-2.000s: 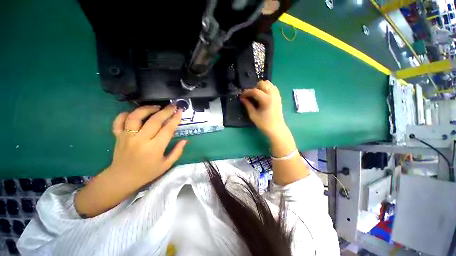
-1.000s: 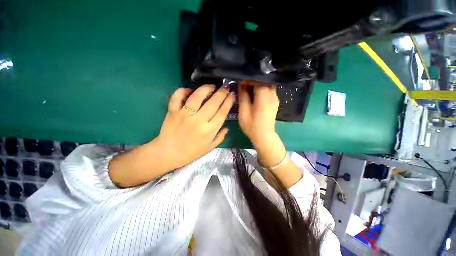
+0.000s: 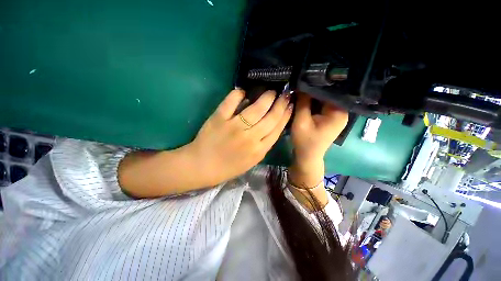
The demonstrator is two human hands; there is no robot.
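The black press fixture fills the upper right, with a coiled spring and metal rod across it. My left hand lies at its near edge, fingers bent and fingertips at the press base. A small shiny bit of the workpiece shows at those fingertips; the rest is hidden. My right hand is close beside it, its fingertips hidden under the press edge. I cannot tell what it holds. The black parts tray shows only as a strip beside my right hand.
A small pale packet lies on the green bench, right of the press. A tray with dark pockets is at the left edge. Grey equipment and a panel stand at the lower right. Long hair hangs near my right wrist.
The view has shifted and tilted, so the press looms larger and nearer. My right hand has moved from the parts tray to beside my left fingertips, which stay at the workpiece.
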